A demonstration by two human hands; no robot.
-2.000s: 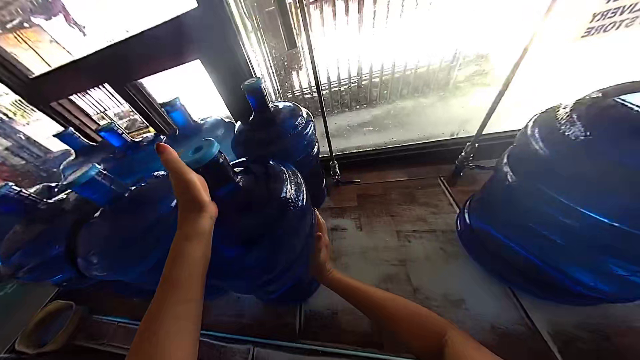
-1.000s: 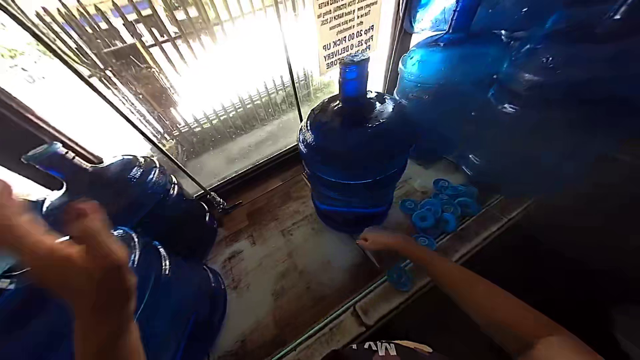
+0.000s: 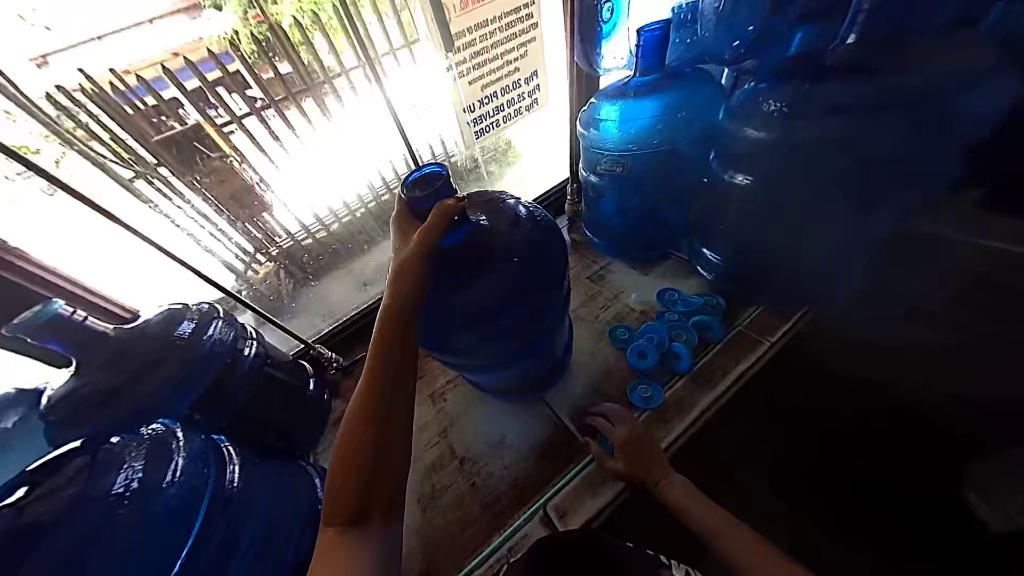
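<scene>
A large blue plastic water jug (image 3: 500, 296) stands on the tiled ledge at the centre, its neck uncapped and leaning toward the window. My left hand (image 3: 420, 232) is closed around that neck. Lower right, near the ledge's front edge, my right hand (image 3: 628, 448) has its fingers curled on a blue plastic cap (image 3: 606, 444), mostly hidden by them. Beyond it, a loose heap of several blue caps (image 3: 664, 336) lies on the tiles, right of the jug.
More blue jugs (image 3: 184, 504) are at the left. Others stand at the right, one uncapped jug (image 3: 640, 160) beside the window frame. A glass window with a printed notice (image 3: 500, 72) runs behind. The ledge's tiled edge (image 3: 744, 344) crosses diagonally at the right.
My left hand has come onto the central jug's neck, and that jug now leans. My right hand has moved from the jug's base to a cap by the ledge's edge. The view has swung right since the earliest frame.
</scene>
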